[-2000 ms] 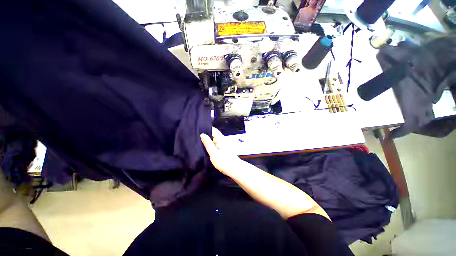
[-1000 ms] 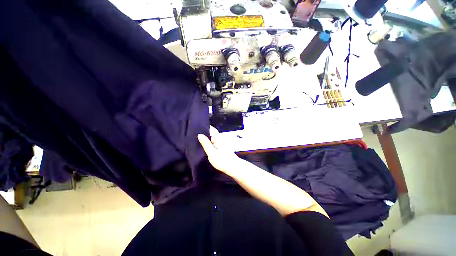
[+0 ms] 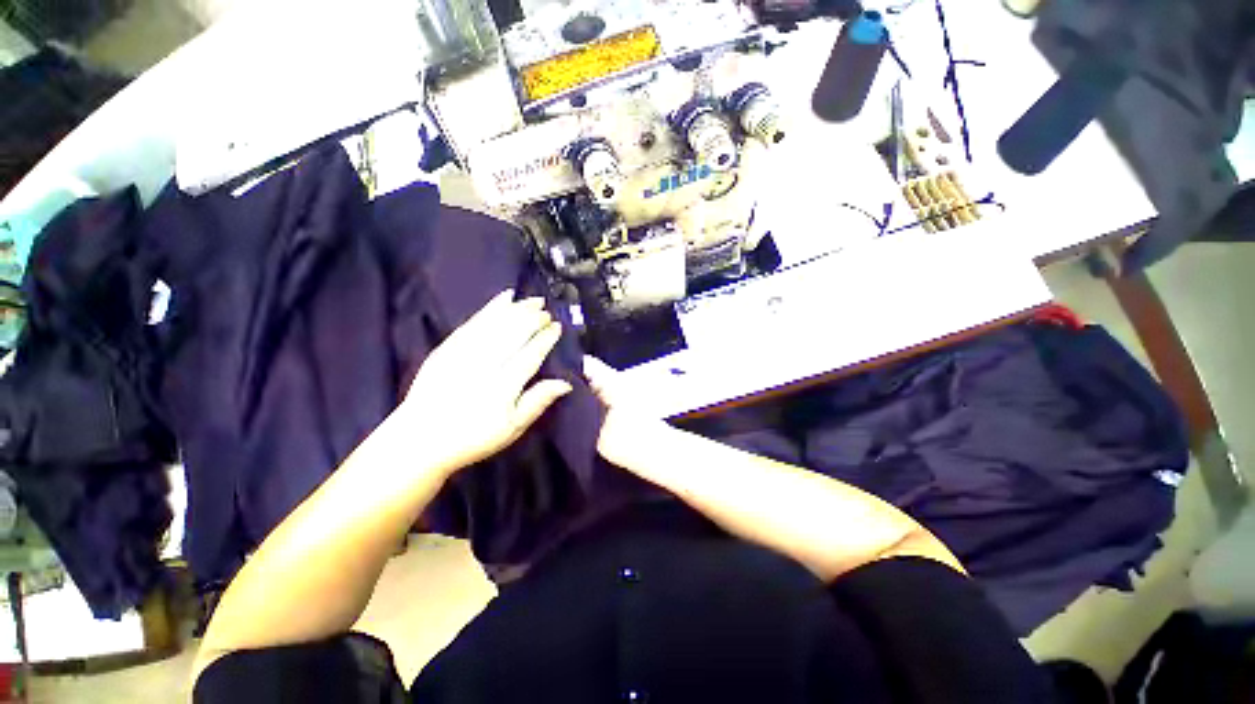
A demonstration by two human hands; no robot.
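Observation:
A dark navy-purple garment piece lies over the left of the table and hangs toward my lap. Its right edge is at the needle area of the off-white overlock machine. My left hand lies flat on the cloth just left of the needle area, fingers pointing to the machine. My right hand is at the cloth's right edge, by the table's front edge. Its fingers are partly hidden by the cloth, and the grip is hard to see. The presser foot is partly hidden in shadow.
A dark pile hangs below the table edge at right. A slotted yellowish tray and dark thread cones are right of the machine. Grey cloth covers the far right. More dark cloth lies at far left.
The raised cloth at left has come down onto the table. My left hand has come in from the lower left onto the cloth near the needle. The view has shifted and tilted.

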